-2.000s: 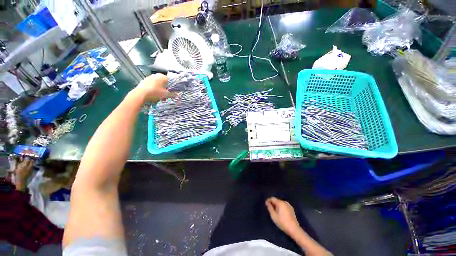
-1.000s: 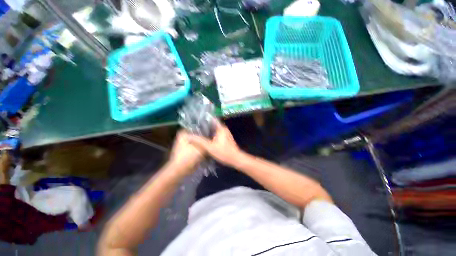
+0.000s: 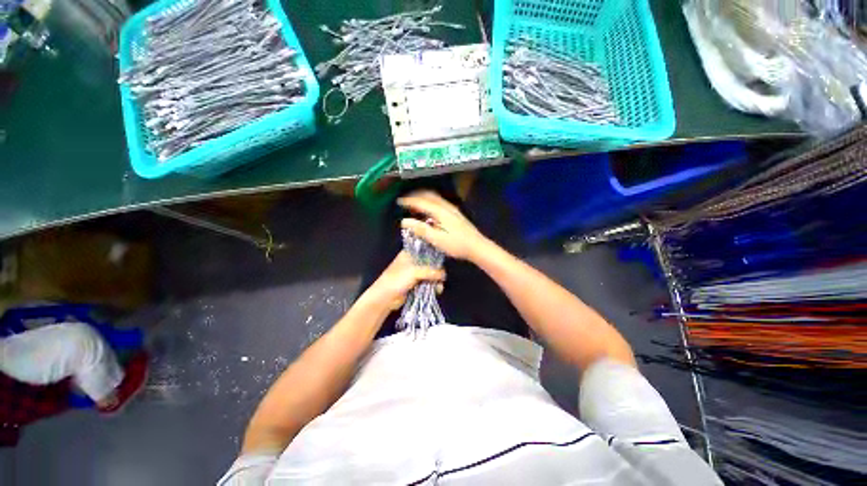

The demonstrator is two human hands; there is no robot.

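Note:
A bundle of short grey-white cables (image 3: 423, 306) is upright over my lap, below the table edge. My left hand (image 3: 404, 277) is closed around its middle. My right hand (image 3: 442, 226) is at the top of the bundle, fingers curled over the cable ends, which it partly hides. The white cable tester (image 3: 439, 102) sits at the table edge with its green port strip towards me; I see no cable plugged in. The turquoise left basket (image 3: 223, 150) is heaped with cables. The turquoise right basket (image 3: 589, 133) is partly filled.
A loose cable pile (image 3: 380, 47) lies between left basket and tester. A green strap (image 3: 373, 182) hangs at the tester's lower left corner. A blue bin (image 3: 570, 195) is under the table. Bagged cables (image 3: 761, 66) are at the upper right, a rack of long cables (image 3: 780, 332) at right.
My left hand has left the left basket with a cable bundle. Both hands have brought it down over my lap, and my right hand has moved to its top. The view has tilted downward.

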